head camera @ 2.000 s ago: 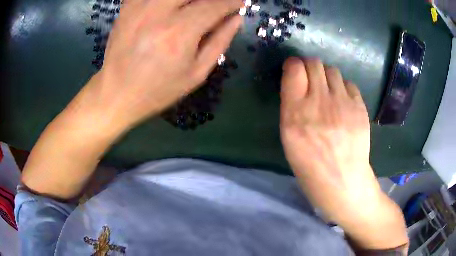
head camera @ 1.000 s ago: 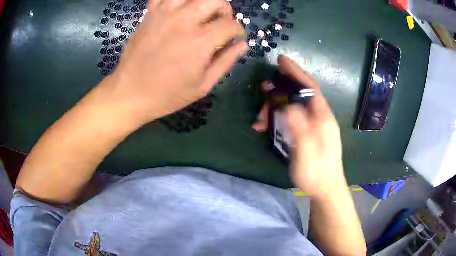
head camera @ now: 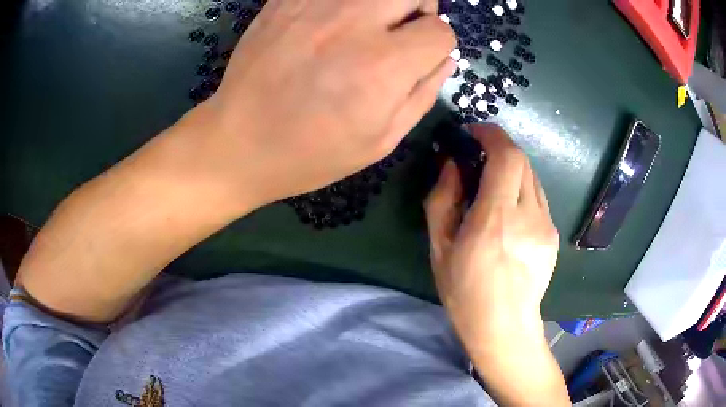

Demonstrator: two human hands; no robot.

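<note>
My right hand (head camera: 497, 230) grips a dark phone-like housing (head camera: 464, 155) between thumb and fingers, just over the green mat. Its face is too dark to read. My left hand (head camera: 342, 87) is bent over the pile of small round pieces (head camera: 338, 203), left of the housing. Its fingertips are partly cut off or hidden, so I cannot tell whether it holds a piece. More of the round pieces, mostly black with some white faces, lie beyond and beside my left hand.
A black smartphone (head camera: 618, 187) lies on the green mat (head camera: 95, 103) at the right. A red foam tray (head camera: 669, 49) with a slot shows at the upper right, with a yellow tag (head camera: 682, 96) beside it. A white box (head camera: 677, 246) stands at the right edge.
The dark housing, hidden under my right hand two seconds ago and blurred with a white label one second ago, is now gripped near the pile. The red tray has come into view.
</note>
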